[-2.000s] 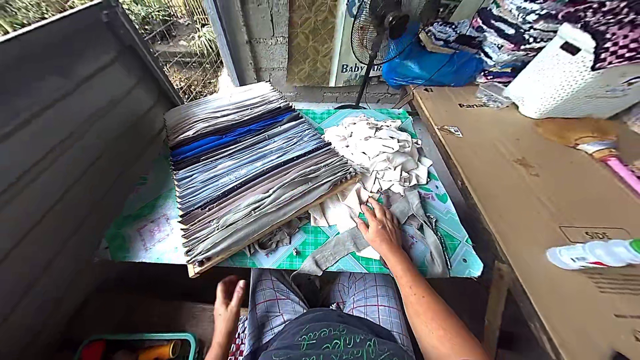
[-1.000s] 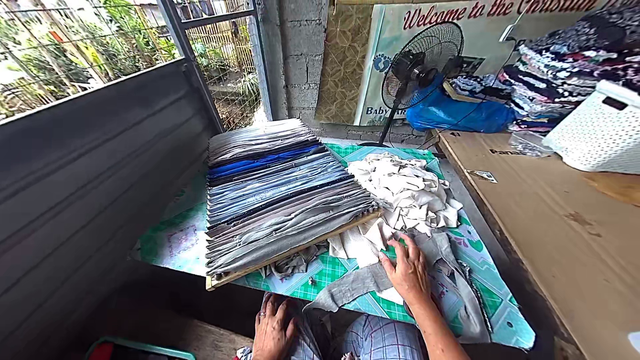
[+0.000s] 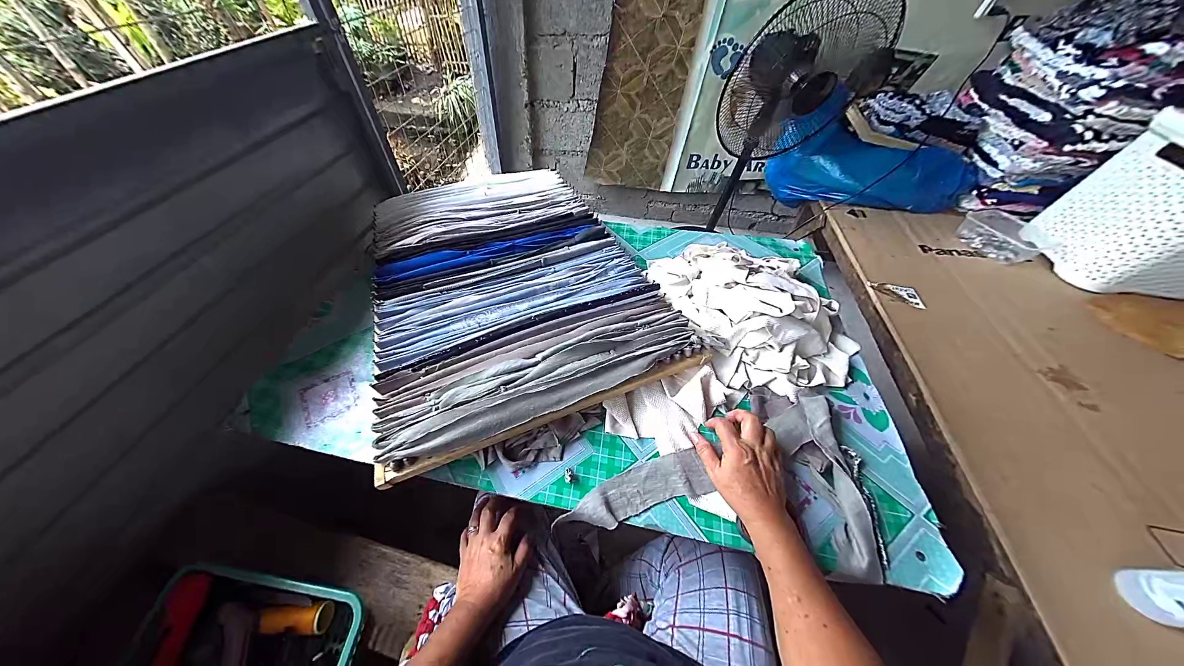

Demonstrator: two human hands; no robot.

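My right hand (image 3: pixel 745 462) rests, fingers spread, on a grey cloth strip (image 3: pixel 647 488) at the table's front; whether it grips the strip is not plain. On my lap, at the table's edge, lies my left hand (image 3: pixel 492 553), palm down with bent fingers, beside dark cloth. A wooden frame (image 3: pixel 546 421) tightly strung with grey, blue and dark fabric strips (image 3: pixel 518 305) stands left of my right hand. Beyond that hand is a heap of cream fabric scraps (image 3: pixel 758 314). A small metallic object (image 3: pixel 569 475) sits near the front edge of the table.
A green-patterned cloth (image 3: pixel 888 499) covers the table. On the right is a cardboard-topped surface (image 3: pixel 1008 388) with a white basket (image 3: pixel 1119 213). A standing fan (image 3: pixel 786 74) and a blue plastic bag (image 3: pixel 869 171) are behind. At lower left is a green-rimmed bin (image 3: pixel 356 601) holding several things.
My left hand, raised beside the lap two seconds ago, has come to rest on the lap. My right hand stays on the grey strip. The view has tilted up.
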